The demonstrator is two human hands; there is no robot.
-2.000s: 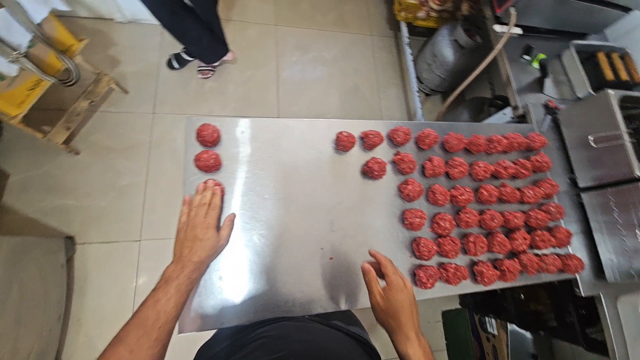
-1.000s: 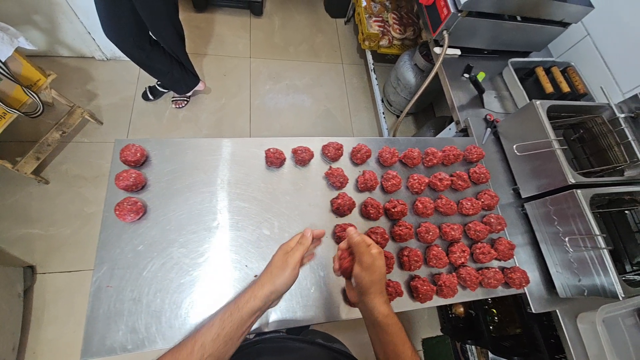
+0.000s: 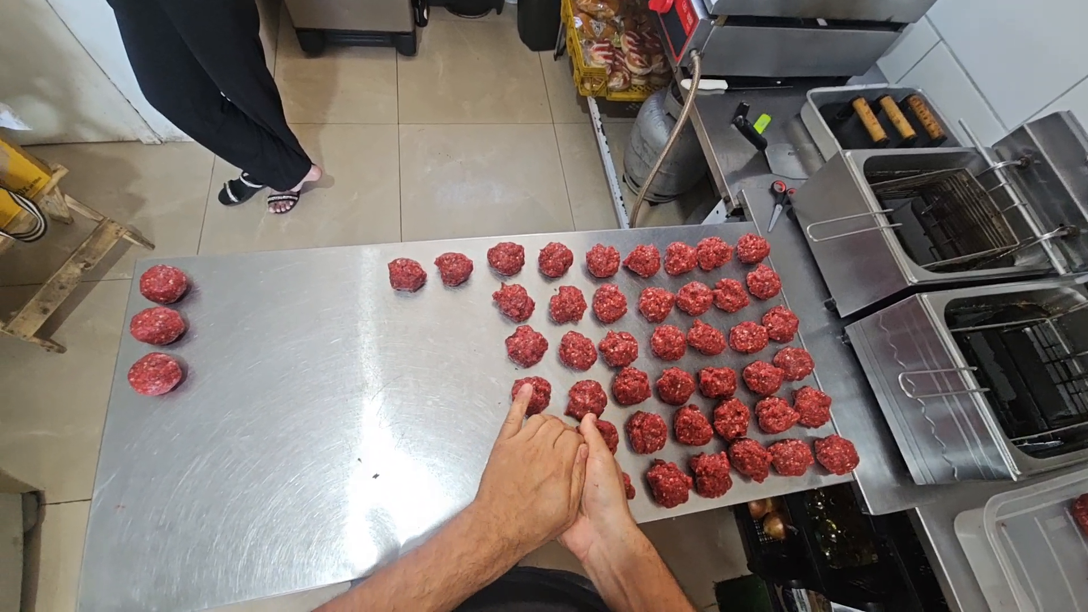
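My left hand (image 3: 531, 472) lies across my right hand (image 3: 602, 501), the palms cupped together above the near side of the steel table (image 3: 280, 476). What is between them is hidden; a ball of raw ground meat was in my right hand a second ago. My left index finger points at a ground meat ball (image 3: 532, 394) just beyond it. Rows of rough meat balls (image 3: 667, 342) fill the table's right part, some partly covered by my hands. At the far left, three smoother meat balls (image 3: 155, 374) sit in a column.
Two steel fryers with wire baskets (image 3: 943, 212) stand on the right counter, near scissors (image 3: 778, 202) and a spatula (image 3: 782, 160). Beyond the table are a gas cylinder (image 3: 663, 149), a yellow crate (image 3: 586, 72) and a person's legs (image 3: 221, 85). A wooden stand (image 3: 68, 272) is at left.
My left hand has left the third ball of the left column and come right. My right hand took hold of a meat ball; my hands, apart a second ago, are now pressed together.
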